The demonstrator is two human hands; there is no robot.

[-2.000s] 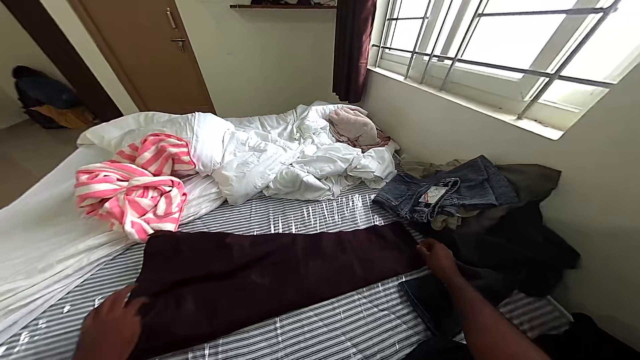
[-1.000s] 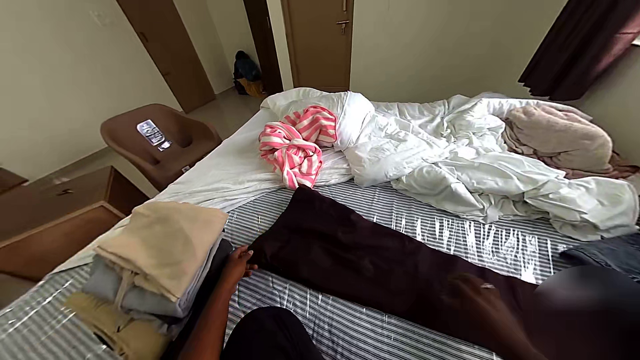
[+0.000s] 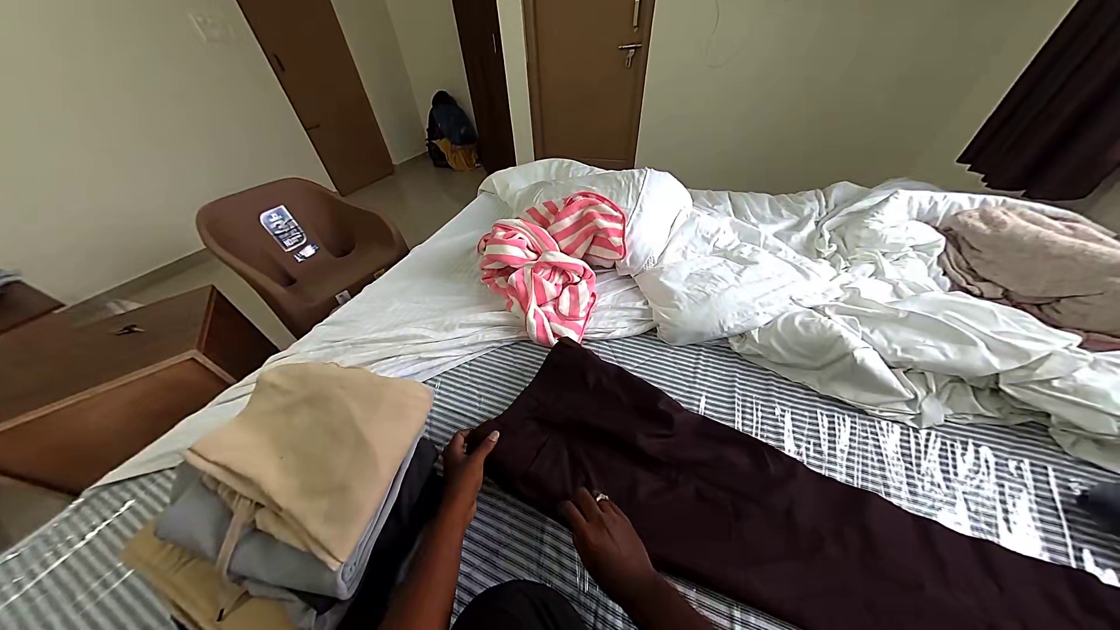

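A pair of dark maroon trousers (image 3: 700, 472), folded lengthwise, lies flat across the striped mattress (image 3: 752, 385). My left hand (image 3: 468, 455) grips the near corner of the waist end, thumb on top and fingers partly hidden by the cloth. My right hand (image 3: 604, 529), with a ring on one finger, rests on the near edge of the trousers, fingers bent; whether it pinches the cloth is unclear. To the left of my left hand stands a stack of folded clothes, with a beige garment (image 3: 324, 437) on top and a grey one (image 3: 201, 525) beneath it.
A pink-and-white striped cloth (image 3: 556, 262) lies bunched beyond the waist end, beside a crumpled white blanket (image 3: 840, 271). A beige fluffy blanket (image 3: 1032, 262) is at the right. Left of the bed stand a brown chair (image 3: 289, 236) and a wooden table (image 3: 105, 359).
The view has swung left, bringing the clothes stack and chair into sight. My right hand has moved along the trousers from the far leg end toward the waist end, near my left hand.
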